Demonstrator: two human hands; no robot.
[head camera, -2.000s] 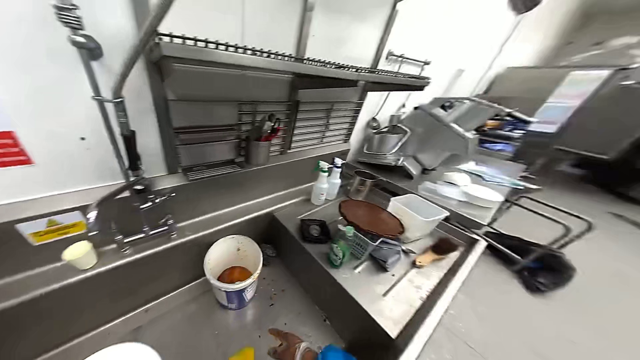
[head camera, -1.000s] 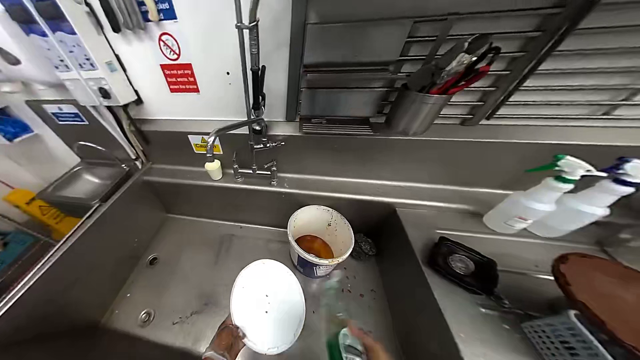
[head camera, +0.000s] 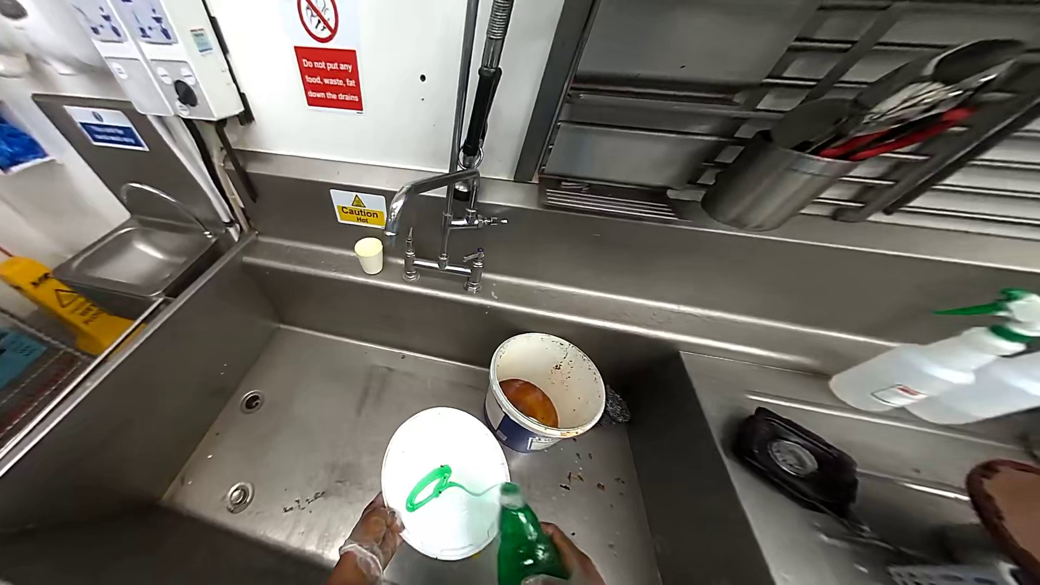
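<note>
My left hand (head camera: 375, 532), with clear plastic at the wrist, grips the left rim of a white plastic tub (head camera: 445, 520) above the sink floor. My right hand (head camera: 573, 556) is closed around a green bottle (head camera: 524, 536), tilted toward the tub. A stream of green liquid (head camera: 435, 487) runs from its nozzle and lies in a loop on the white surface. Just behind stands a white bucket (head camera: 583, 366) with a blue label and orange-brown liquid inside. A dark scourer (head camera: 615, 406) sits beside the bucket.
The steel sink (head camera: 325, 422) has two drain holes and scattered food bits. A mixer tap (head camera: 431, 187) and small pale cup (head camera: 369, 255) stand on the back ledge. Spray bottles (head camera: 918, 370) and a black object with a round dial (head camera: 792, 459) occupy the right drainboard.
Green liquid now comes out of the bottle onto the white tub; one second ago none showed there. Two seconds ago the green bottle stood on the drainboard. The view has swung left.
</note>
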